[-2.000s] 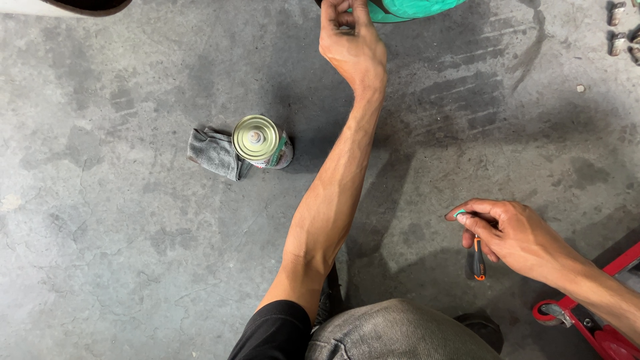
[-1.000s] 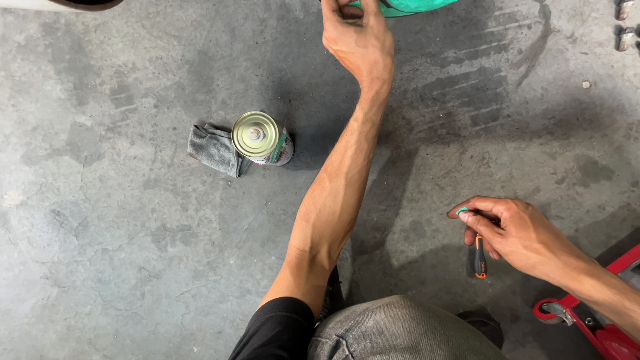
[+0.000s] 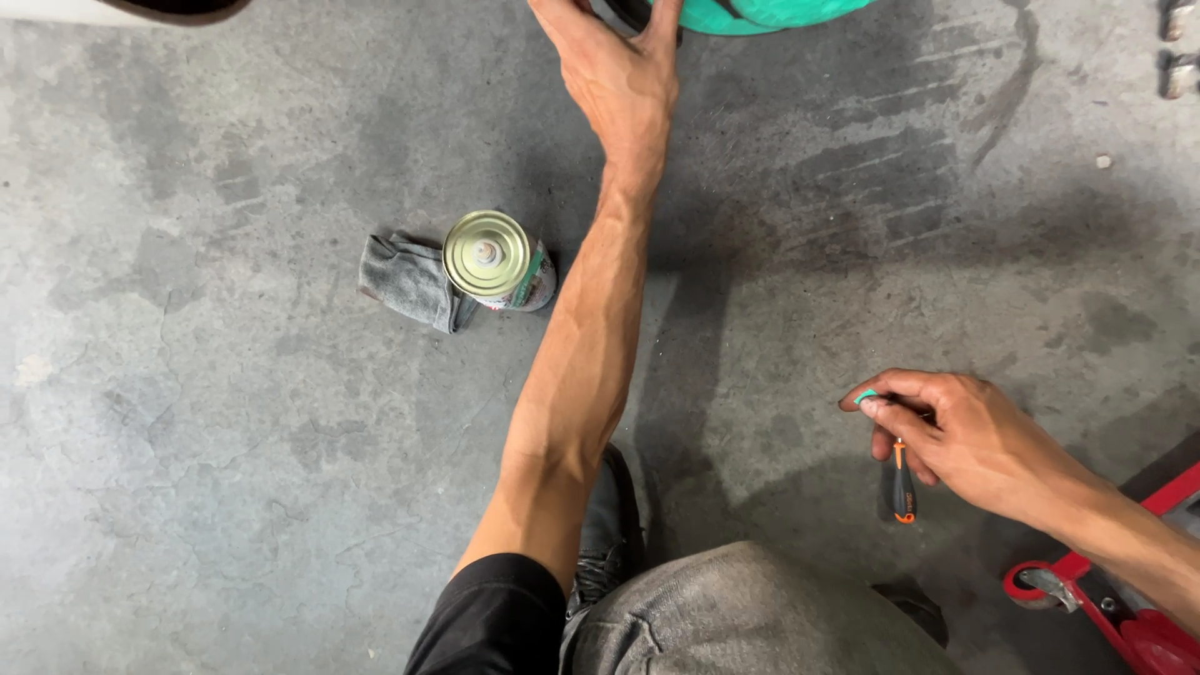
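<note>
My left hand (image 3: 623, 80) reaches to the top edge, fingers spread around a dark rounded part beside a glossy green object (image 3: 769, 14); the fingertips are cut off by the frame, so its grip cannot be told. Between the thumb and index finger of my right hand (image 3: 928, 431) is a small green piece (image 3: 864, 397). Just below that hand a screwdriver-like tool with a black and orange handle (image 3: 902, 483) shows; whether the fingers hold it or it lies on the floor cannot be told. Left of my left forearm stands a metal can (image 3: 487, 253), against a folded grey cloth (image 3: 408, 281).
A red wheeled frame with a caster (image 3: 1036, 583) is at the lower right. Small metal parts (image 3: 1179, 75) lie at the upper right edge. A dark-rimmed white container (image 3: 178, 14) shows at the top left. My knee and black shoe (image 3: 607, 525) are at the bottom.
The fingers of my left hand have spread apart at the dark part. My right hand stays nearly where it was, with the green piece still in its fingers.
</note>
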